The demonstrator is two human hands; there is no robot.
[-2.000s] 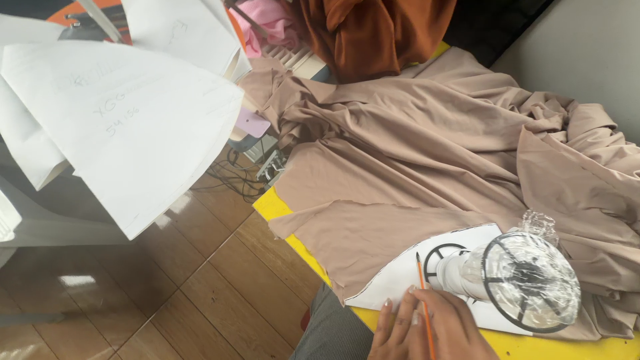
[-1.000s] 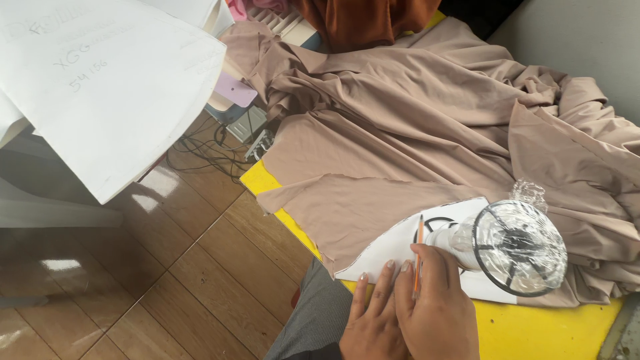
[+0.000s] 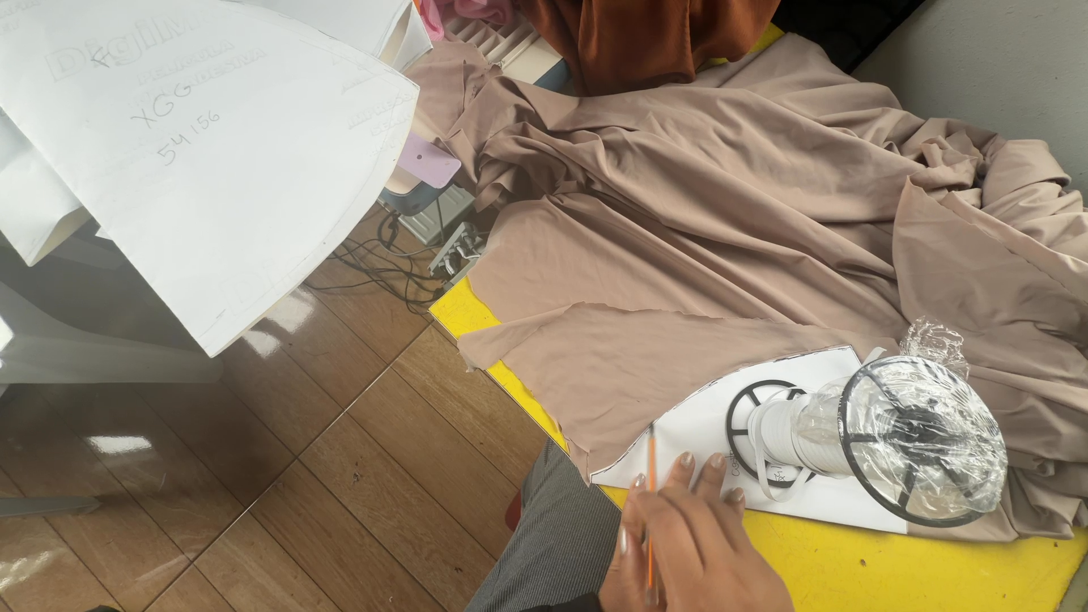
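My right hand (image 3: 710,552) holds a thin orange pencil or pen (image 3: 652,467), its tip at the curved edge of a white paper pattern piece (image 3: 680,425). Beneath and beside it, my left hand (image 3: 619,574) lies partly hidden, its fingers apart on the paper. The pattern rests on light brown fabric (image 3: 578,365), which spreads in folds over a yellow table (image 3: 918,561). Standing on the paper is a spool of white elastic or tape (image 3: 786,429), with black spoked flanges and clear plastic wrap over its near end.
Large white paper patterns (image 3: 255,187) with handwriting hang at upper left. Rust-coloured fabric (image 3: 646,42) lies at the back. Dark cables (image 3: 382,263) trail near the table's left corner, above a brown wood-look floor (image 3: 340,493). A light wall (image 3: 1003,76) rises at the right.
The pencil or pen has shifted leftward along the curved edge of the pattern, away from the spool. My right hand now covers more of my left hand.
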